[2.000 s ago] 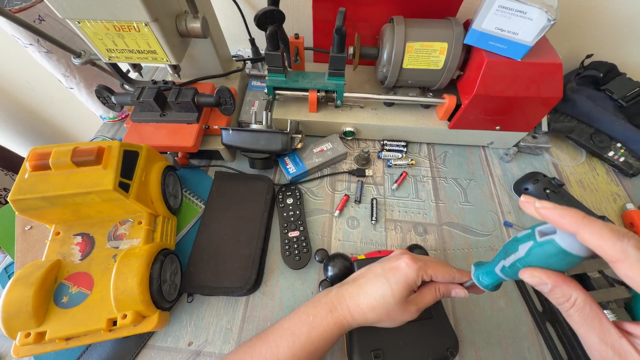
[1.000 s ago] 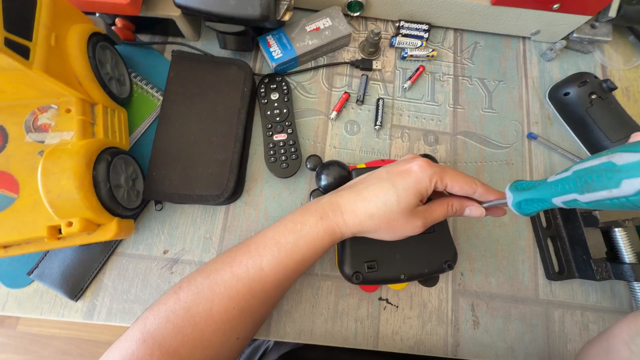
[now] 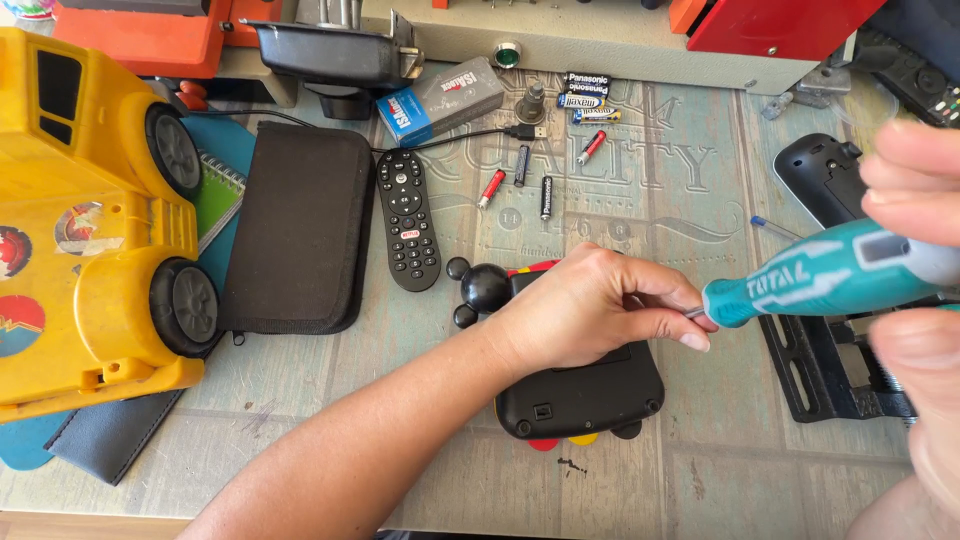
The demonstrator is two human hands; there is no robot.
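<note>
My left hand [image 3: 600, 311] pinches the metal shaft of a Total screwdriver [image 3: 817, 274] between thumb and fingertips, just ahead of its teal handle. At the right edge, my right hand [image 3: 915, 300] is blurred, its fingers spread around the grey end of the handle; whether they touch it I cannot tell. Beneath my left hand lies a black plastic toy [image 3: 585, 397], back side up, with black balls at its left and red and yellow parts at its edges. My left hand hides much of it, and the screwdriver's tip is hidden too.
Loose batteries [image 3: 546, 197], a black remote control [image 3: 409, 217] and a black zip case [image 3: 300, 225] lie beyond and left. A yellow toy truck [image 3: 112, 285] fills the left side. A black metal vise [image 3: 810, 367] is at right; a beige machine base [image 3: 600, 45] spans the back.
The view has tilted down and moved closer. The thumb and fingers of my right hand, nearer the handle two seconds ago, are now spread wider. My left hand keeps its pinch on the shaft.
</note>
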